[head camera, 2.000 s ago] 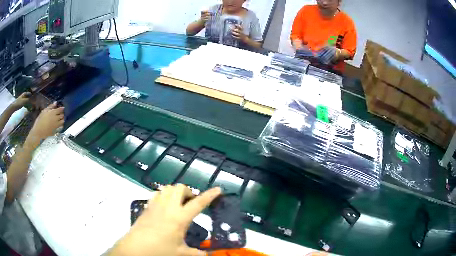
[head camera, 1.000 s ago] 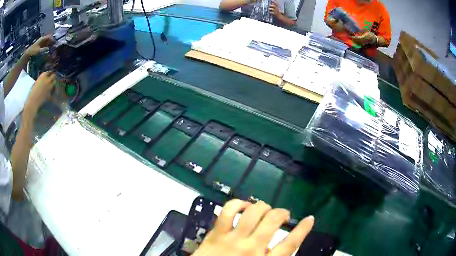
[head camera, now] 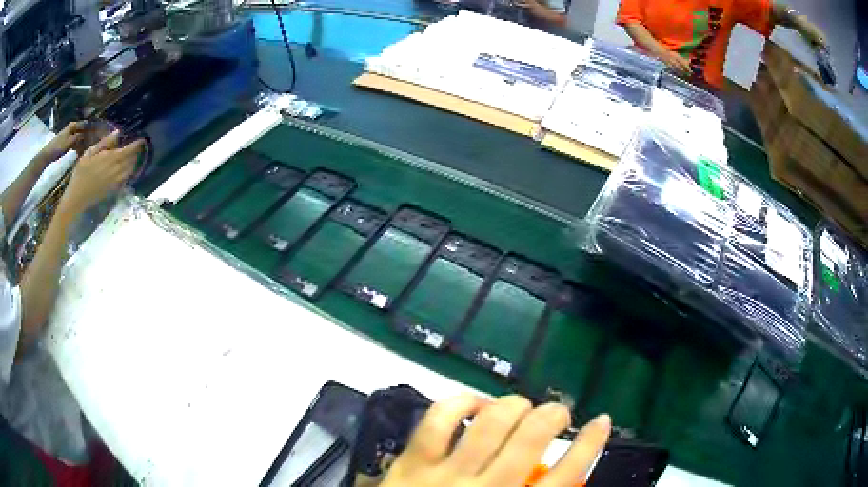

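Note:
My left hand (head camera: 495, 442) is at the bottom edge, back of the hand up, with its fingers curled over a black phone housing (head camera: 388, 423). The hand hides much of the housing. An orange spot shows between the fingers, and a black piece (head camera: 633, 463) shows right of the fingertips. Another black frame (head camera: 319, 428) lies on the white surface just left of the hand. A row of black middle frames (head camera: 419, 221) lies overlapping on the green belt (head camera: 495, 204) beyond. My right hand is not in view.
The white work surface (head camera: 190, 333) curves along the left. A white guide bar (head camera: 219, 157) crosses the belt's end. Bagged trays (head camera: 704, 238) stand at the right, with a loose frame (head camera: 757, 404) nearer. A neighbour's hands (head camera: 105, 157) work at the left; an orange-shirted person stands opposite.
The view has swung right and down. My left hand has shifted right, still over the housing. A loose frame has come into clearer view at the lower right. The orange-shirted person's arm now reaches to the boxes.

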